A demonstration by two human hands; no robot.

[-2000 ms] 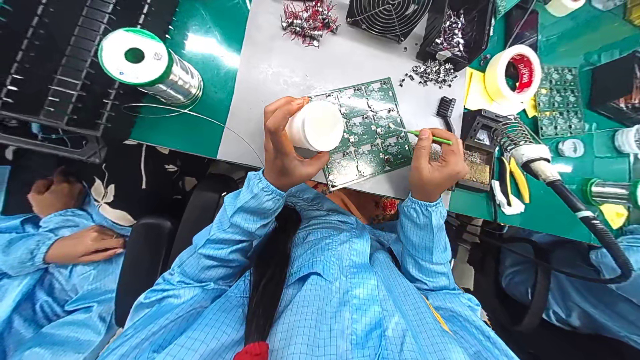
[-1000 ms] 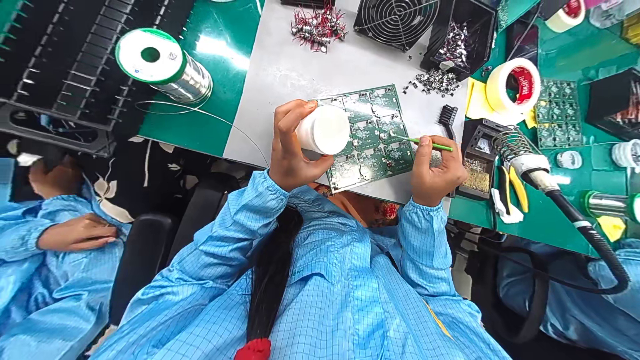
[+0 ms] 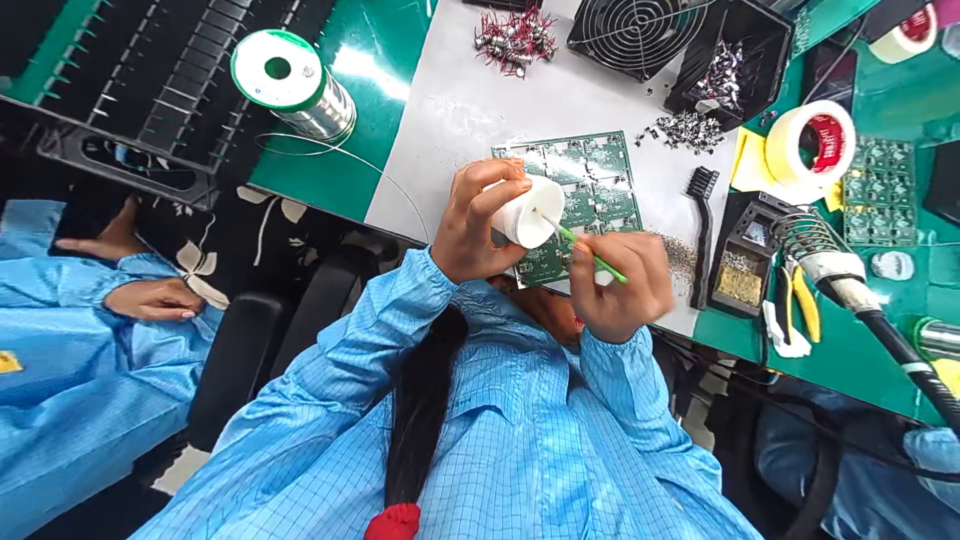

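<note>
My left hand [image 3: 484, 217] holds a white plastic container [image 3: 529, 213], tilted towards my right hand. Pinched in my right hand [image 3: 622, 281] is a thin green-handled brush [image 3: 598, 262], its pale tip touching the top of the container; whether that top is a lid or an opening, I cannot tell. Beneath both hands a panel of green circuit boards [image 3: 600, 169] lies on a grey mat [image 3: 450, 112], its lower part partly covered by them.
A solder wire spool [image 3: 322, 109] stands left. At the back are red-leaded components [image 3: 516, 41], a fan [image 3: 637, 30] and a black parts bin [image 3: 724, 67]. Rightward lie a black brush [image 3: 702, 217], masking tape [image 3: 814, 146], a soldering iron in its stand [image 3: 832, 270] and cutters [image 3: 796, 304]. A co-worker's hand [image 3: 154, 298] is left.
The green-handled brush has moved left from over the circuit board panel to the white container. The container has tilted towards my right hand.
</note>
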